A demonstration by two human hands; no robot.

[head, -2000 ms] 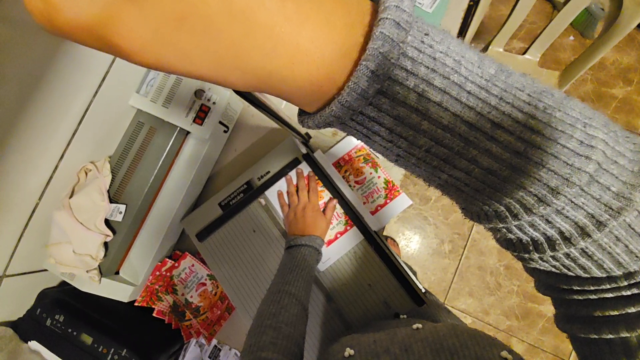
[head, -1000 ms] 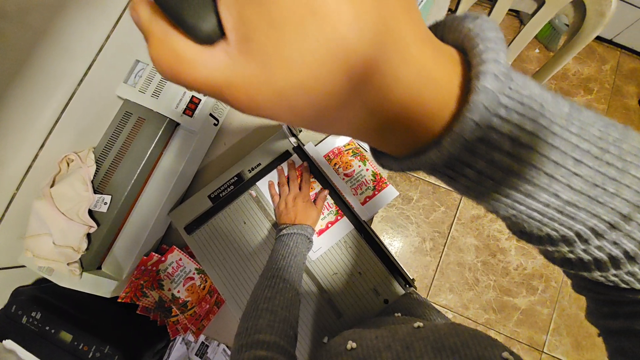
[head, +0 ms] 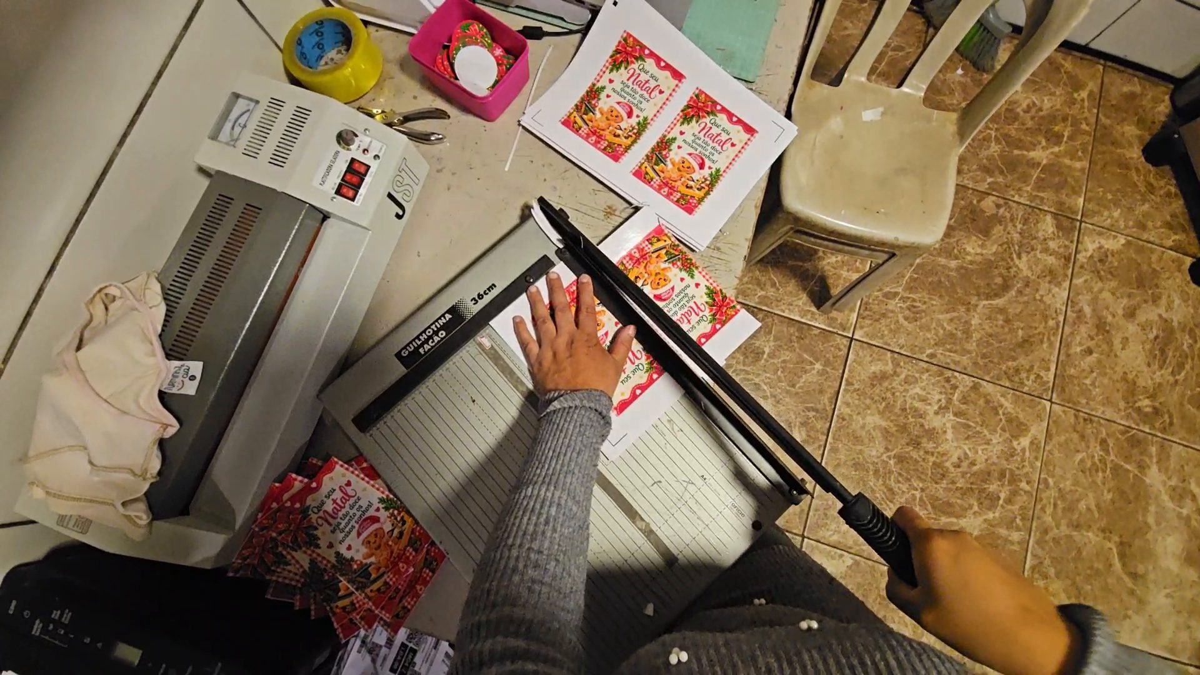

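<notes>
My left hand (head: pixel 577 342) lies flat with fingers spread on a printed Christmas card sheet (head: pixel 647 380), pressing it against the bed of a guillotine paper cutter (head: pixel 469 398). Part of that sheet reaches out past the cutting edge, under the blade arm (head: pixel 694 347). My right hand (head: pixel 980 586) is closed around the black ribbed handle (head: pixel 879 536) of the blade arm, which is low, close along the bed's edge. A stack of printed sheets (head: pixel 755 150) rests beyond the cutter. Cut cards (head: pixel 352 534) lie in a loose pile to the left of my left forearm.
A laminator (head: pixel 281 281) with a beige cloth (head: pixel 98 403) on it stands at left. Behind are yellow tape (head: pixel 361 70), pliers-like tool (head: pixel 403 120) and a pink bin (head: pixel 497 98). A black printer (head: pixel 141 619) is at lower left, a plastic chair (head: pixel 867 169) at right.
My right hand, raised high in front of the view earlier, has come down to the lower right with the cutter handle, lowering the blade arm. My left hand has stayed flat on the sheet.
</notes>
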